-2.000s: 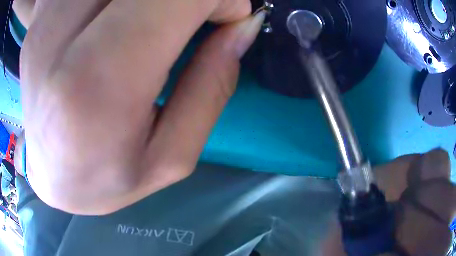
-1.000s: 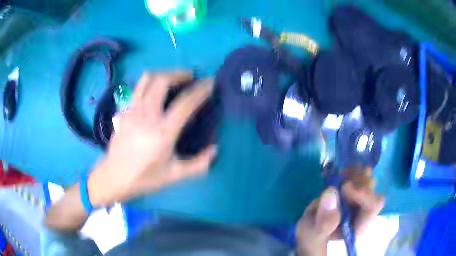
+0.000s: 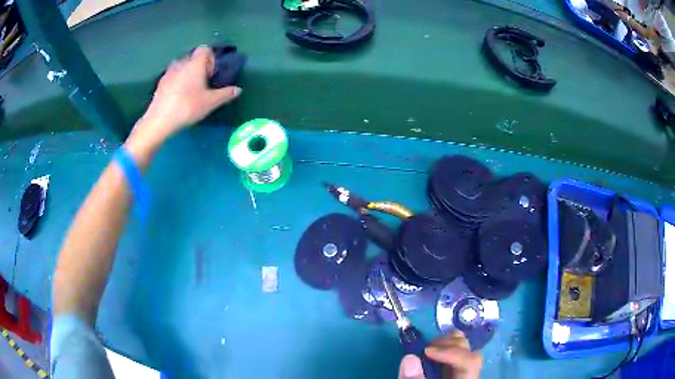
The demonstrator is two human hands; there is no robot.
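My left hand (image 3: 185,90) is stretched out to the back left, on the dark green strip. It holds a dark object (image 3: 226,66), partly hidden by the fingers; its exact shape cannot be told. My right hand (image 3: 451,357) is at the bottom, cut off by the edge. It holds the soldering iron (image 3: 407,333), whose silver barrel points up and left over the black discs. One black disc (image 3: 318,265) lies at the left of the group. Stacks of black discs (image 3: 431,248) lie behind and right of the iron.
A green solder wire spool (image 3: 259,152) stands mid-bench. A tool with a yellow-orange handle (image 3: 388,209) lies beside the discs. A blue tray (image 3: 551,296) at right holds the soldering station (image 3: 642,259) and sponge (image 3: 576,294). Black headbands (image 3: 333,43) lie at the back.
The view has shifted to show more of the bench. My left hand has moved from the near mat to the back strip with a dark object. My right hand still holds the iron.
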